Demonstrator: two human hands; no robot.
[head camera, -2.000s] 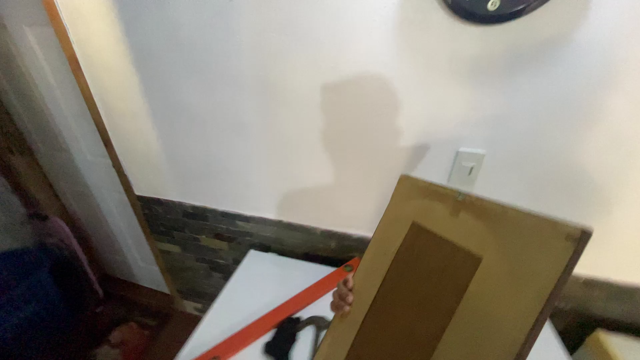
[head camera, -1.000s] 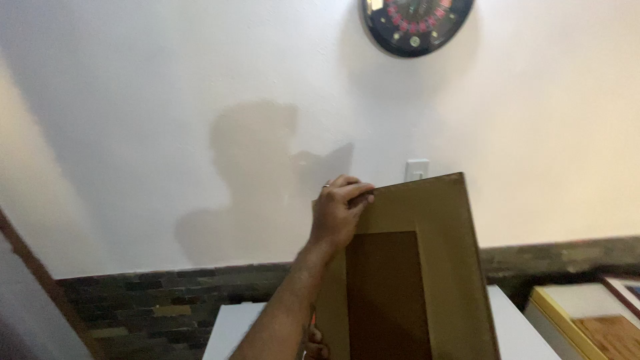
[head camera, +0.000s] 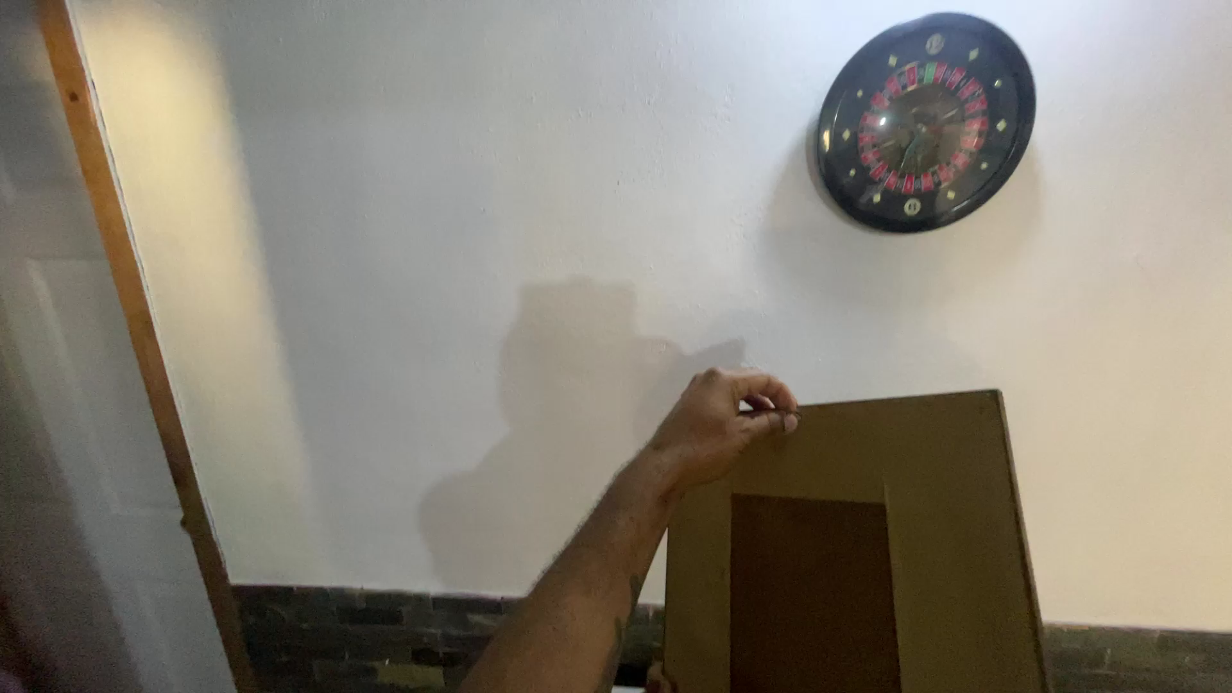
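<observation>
My left hand (head camera: 727, 419) is at the top left corner area of a flat brown panel (head camera: 953, 520), which looks like the back of a picture frame. Thumb and forefinger pinch a thin dark piece, wire-like, at the panel's top edge. A darker brown rectangle (head camera: 811, 592) lies in the middle of the panel. At the bottom of the view, a small part of my right hand (head camera: 659, 680) shows against the panel's left edge; the rest of it is hidden. The panel stands roughly upright before the white wall (head camera: 404, 289).
A round black roulette-wheel clock (head camera: 924, 123) hangs on the wall at upper right. Dark stone tiles (head camera: 361, 635) run along the lower wall. On the left are a wooden door frame (head camera: 135, 318) and a white panelled door (head camera: 72, 385).
My left hand, out of view two seconds ago, came to the panel's top edge and now pinches the thin piece there. The panel has turned from a tilt to nearly upright. The view has shifted.
</observation>
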